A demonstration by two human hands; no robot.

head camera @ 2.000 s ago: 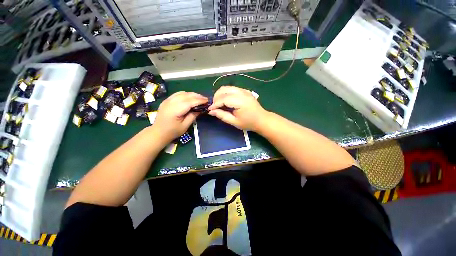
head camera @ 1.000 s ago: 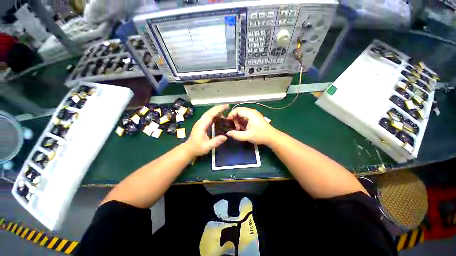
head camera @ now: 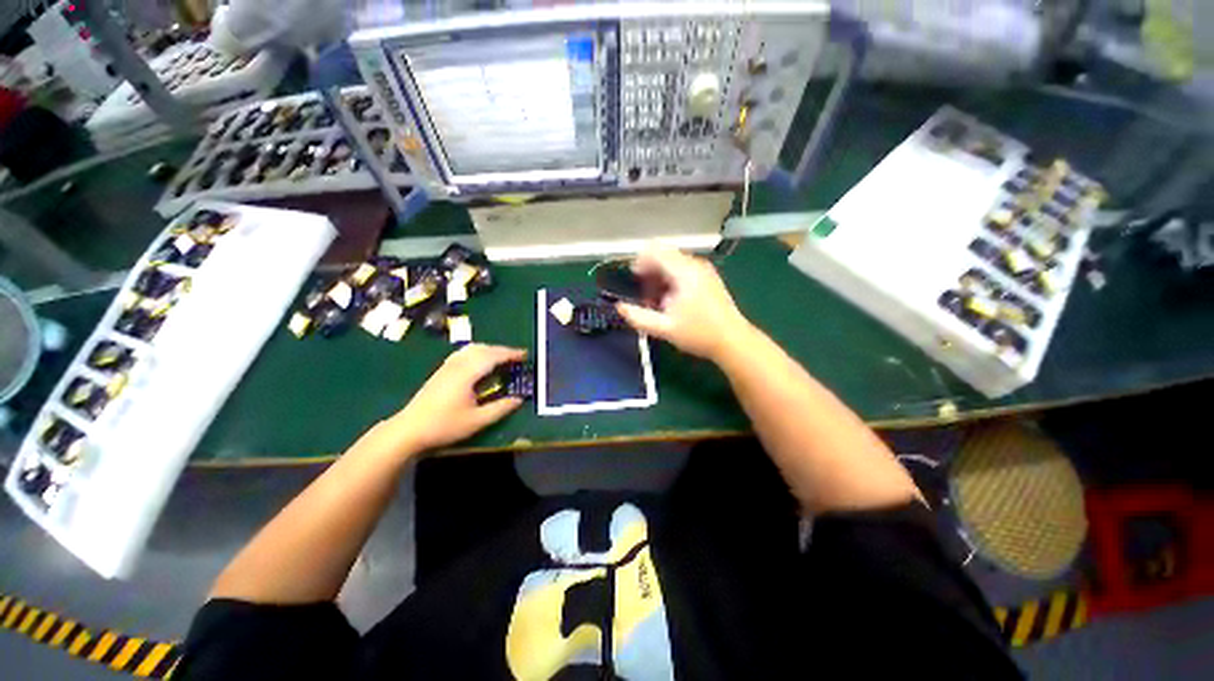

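Observation:
My left hand is on the green bench just left of the test pad, its fingers around a smartwatch with a lit icon screen. My right hand is over the pad's upper right corner and holds a dark smartwatch between thumb and fingers. Another smartwatch with a lit icon grid and a white tag lies on the upper part of the dark, white-bordered test pad, partly beside my right thumb. A pile of loose black units with white and yellow tags lies left of the pad.
The radio communication tester stands behind the pad on a cream stand, with a thin cable at its right. A left blister tray and a right tray stack hold units. Rear trays are behind left. A round mesh stool is at lower right.
My hands were together over the pad and have moved apart. My left hand has gone down and left to a lit unit. The unit lying on the pad now shows. The camera view has shifted.

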